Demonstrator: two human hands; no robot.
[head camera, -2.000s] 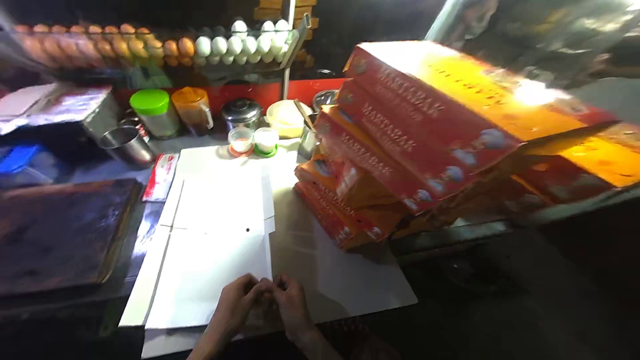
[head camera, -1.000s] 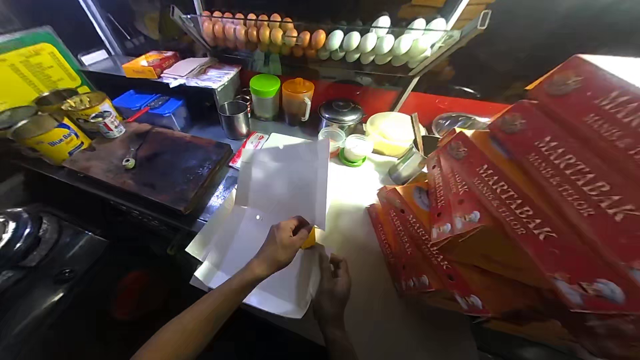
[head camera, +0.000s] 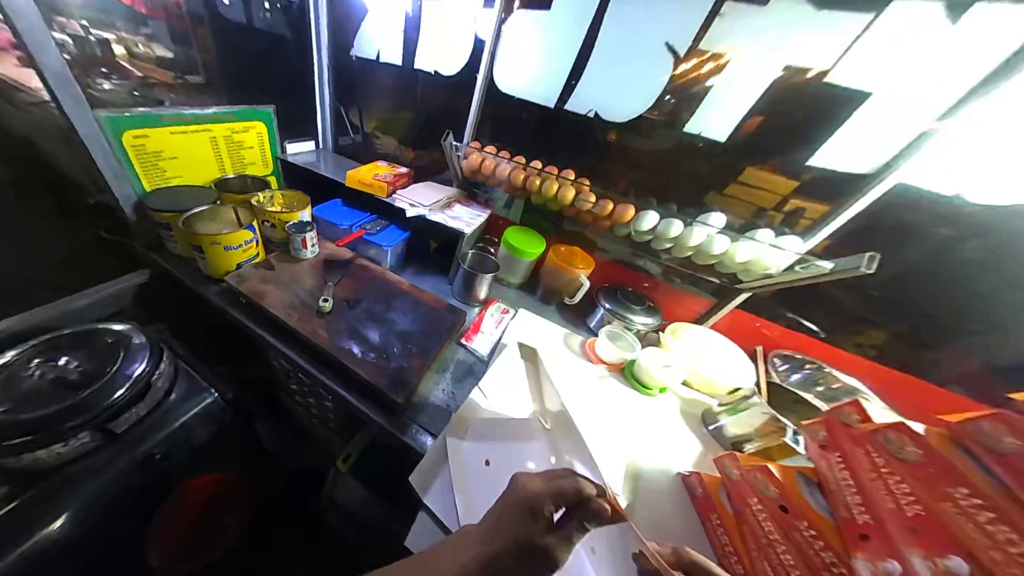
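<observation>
An unfolded cardboard box (head camera: 500, 444), white inside, lies on the white worktop at the lower middle, one long side wall raised. My left hand (head camera: 552, 512) pinches the edge of that wall between thumb and fingers. Close by on the right, at the bottom edge of the view, my right hand (head camera: 680, 560) holds the same wall lower down; most of this hand is cut off. Flat white card sheets (head camera: 432, 480) lie under the box. Just right of my hands stand red and orange printed martabak boxes (head camera: 800, 512).
A dark griddle plate (head camera: 352, 320) lies left, with a spatula on it. Open yellow tins (head camera: 228, 248) stand behind it. A steel mug (head camera: 474, 276), lidded plastic jugs, a lidded pot (head camera: 628, 310) and a cream bowl (head camera: 708, 360) line the back. An egg rack (head camera: 624, 216) hangs above.
The view has swung left, bringing more of the stove and griddle plate into sight. The box's side wall is now raised between my hands; two seconds ago the box lay flatter.
</observation>
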